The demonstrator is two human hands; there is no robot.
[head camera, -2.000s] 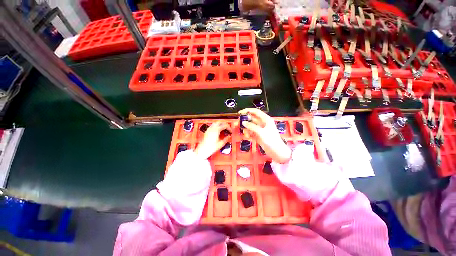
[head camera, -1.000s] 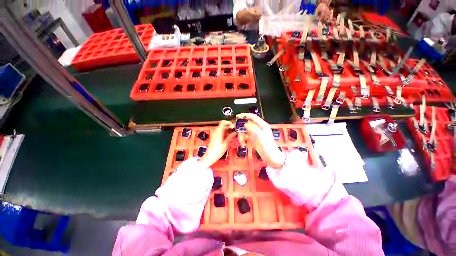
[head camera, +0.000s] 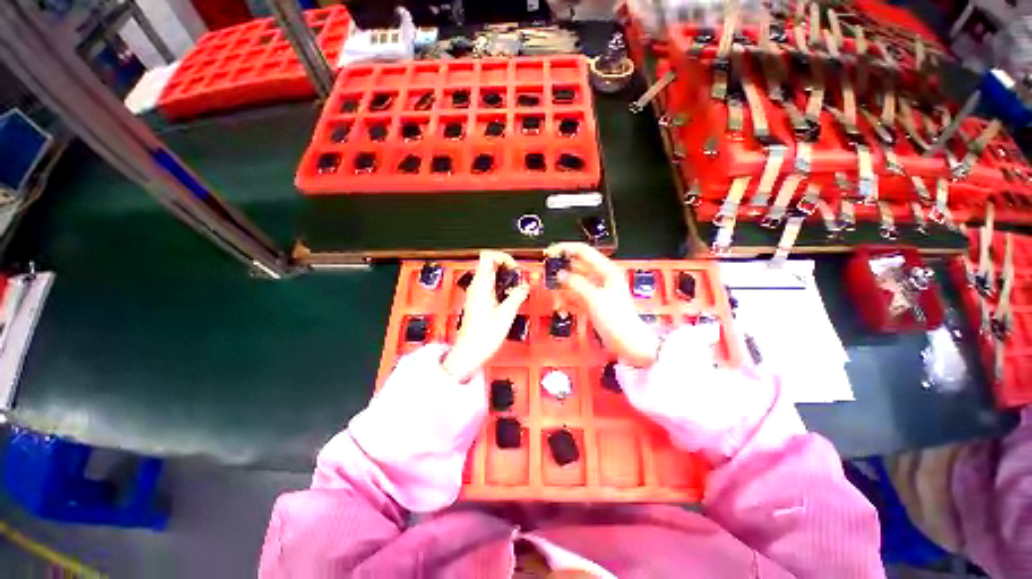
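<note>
The red compartment tray [head camera: 660, 483] lies in front of me with dark watch heads in many pockets and one pale round piece [head camera: 556, 383] in a middle pocket. My left hand [head camera: 487, 318] is over the tray's back row, its thumb and fingers around a dark watch head [head camera: 508, 278]. My right hand [head camera: 602, 296] is just to the right, its fingertips on another dark watch head [head camera: 556, 270]. I cannot tell whether either piece is clear of its pocket. The fingers and sleeves hide some pockets.
A second red tray [head camera: 450, 178] with watch heads stands beyond on a green board; a round piece [head camera: 529, 225] lies near a white label [head camera: 574, 200]. Right are a paper sheet [head camera: 792, 328], a red parts box [head camera: 894, 292] and strapped watches [head camera: 770, 181]. A metal upright [head camera: 170, 170] stands left.
My hands were together at one dark watch head a second ago. They have moved apart, left hand to the left, each now at its own watch head. The camera view has shifted slightly.
</note>
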